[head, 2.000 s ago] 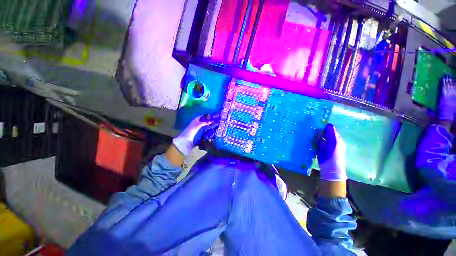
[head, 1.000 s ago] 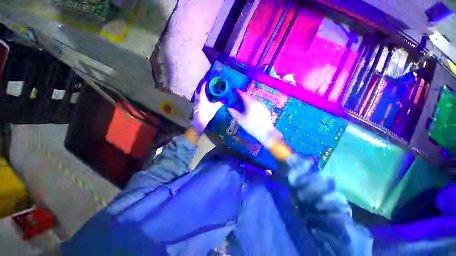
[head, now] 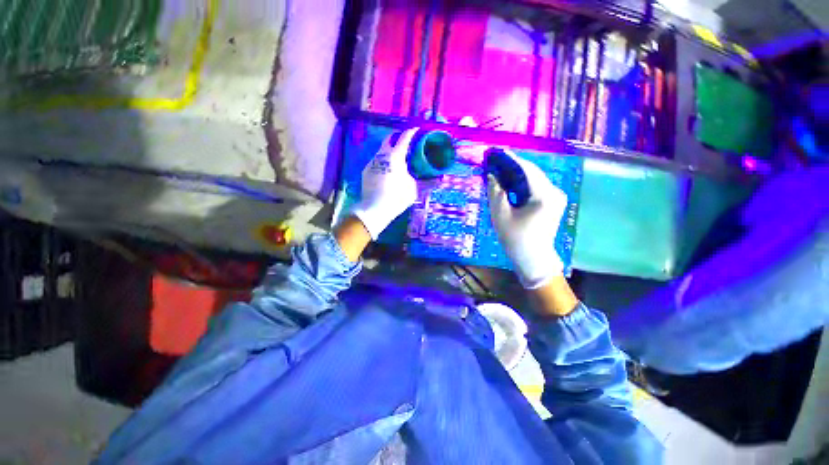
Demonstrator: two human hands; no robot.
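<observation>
The printed circuit board (head: pixel 445 211) lies flat on the green-topped ledge, blue with a pink-white component block on its left part. My left hand (head: pixel 391 177), in a white glove with dark fingers, holds the small round open teal pot (head: pixel 433 153) over the board's upper left. My right hand (head: pixel 527 209), gloved the same way, is over the board's right part with its dark fingers curled. A thin dark stick shows between its fingertips and the pot's mouth; its grip end is hidden.
The teal-green mat (head: pixel 627 218) continues to the right. A machine bay lit magenta (head: pixel 518 82) lies behind the ledge. Another person's blue sleeve (head: pixel 727 291) reaches in from the right. A black bin with a red-orange panel (head: pixel 182 316) stands below left.
The pot, low at the board's left before, is now held up by my left hand nearer the board's component block. My right hand has moved right, away from the pot, and a stick now shows.
</observation>
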